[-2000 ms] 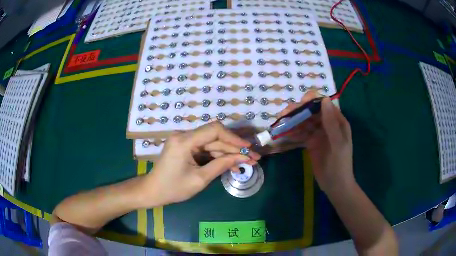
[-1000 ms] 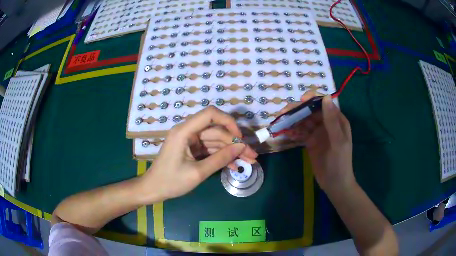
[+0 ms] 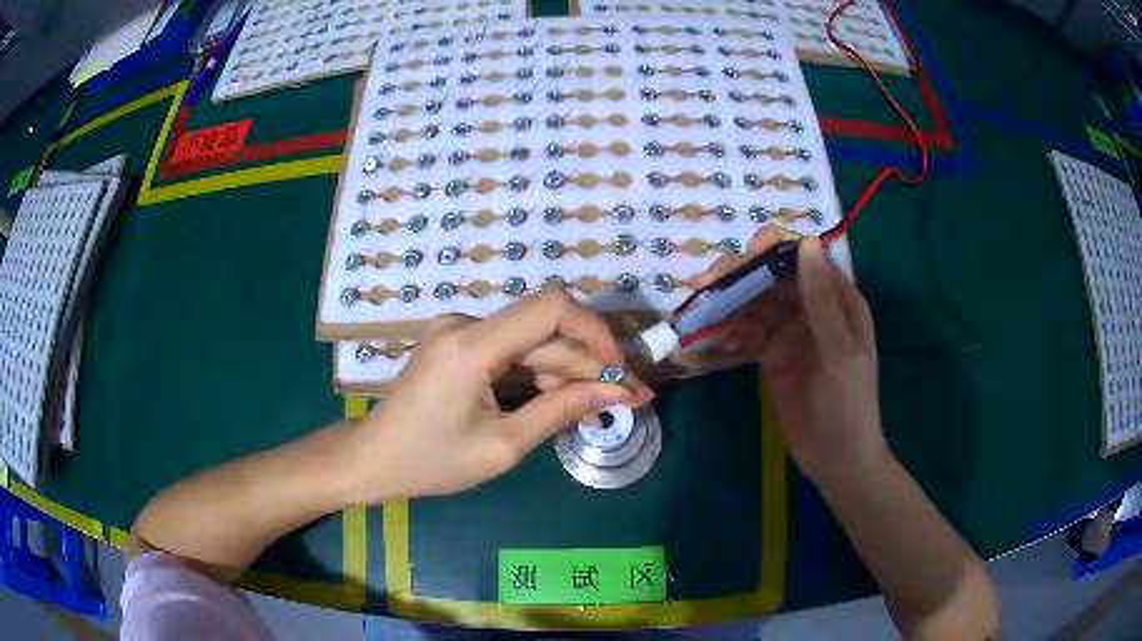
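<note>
My left hand [image 3: 482, 398] pinches a small round silver component [image 3: 611, 374] between its fingertips, just above the test fixture. My right hand [image 3: 814, 351] holds the test probe [image 3: 733, 296], a black and grey barrel with a white tip pointing down-left. The tip is close to the component; whether they touch I cannot tell. The stepped silver test fixture [image 3: 610, 453] stands on the green mat, its whitish centre partly behind my left fingers. The white foam component tray [image 3: 589, 157] lies behind my hands, with rows of silver discs; its front edge is partly hidden.
A red wire [image 3: 888, 172] runs from the probe to the upper right. More trays lie at the far left [image 3: 48, 301], far right [image 3: 1108, 301] and rear [image 3: 307, 48]. A green label [image 3: 582, 577] is near the front and a red label [image 3: 209, 142] at the upper left.
The component is again upright at my left fingertips, after being tilted back towards the palm one second ago. My right hand and the probe have barely moved.
</note>
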